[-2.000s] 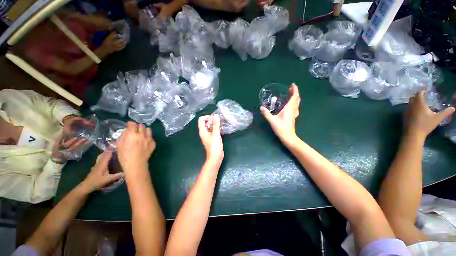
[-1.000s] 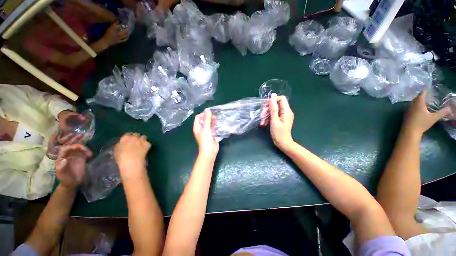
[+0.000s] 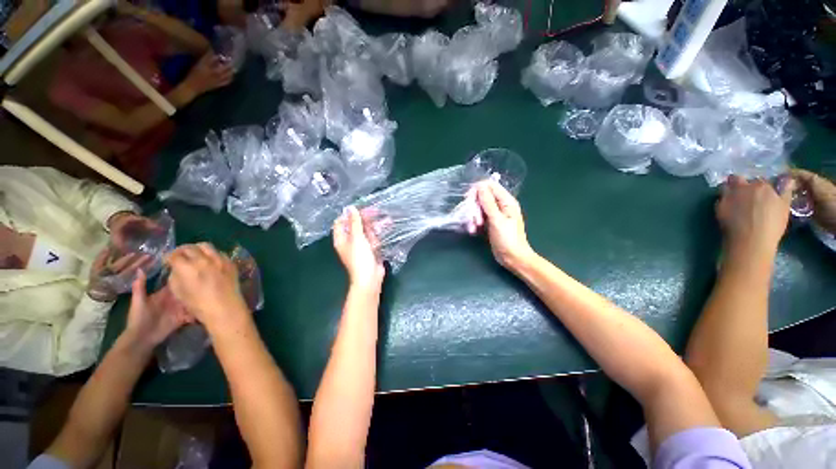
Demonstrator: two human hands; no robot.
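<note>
A clear poly bag [image 3: 412,212] is stretched between my two hands above the table. My left hand [image 3: 360,247] grips its left end, fingers closed on the plastic. My right hand [image 3: 500,224] pinches its gathered right end. A clear round container [image 3: 502,169] stands on the table just beyond my right fingertips. Whether the bag holds anything cannot be told.
Bagged containers [image 3: 316,183] lie heaped at the far left, with another row [image 3: 632,137] at the far right, on the dark green table [image 3: 495,316]. Other people's hands work with clear plastic on both sides. A white upright object [image 3: 692,37] stands at the far right.
My right hand has left the round container and now holds the bag with my left hand. The bag, earlier bunched in my left hand, is now stretched out and has shifted slightly left.
</note>
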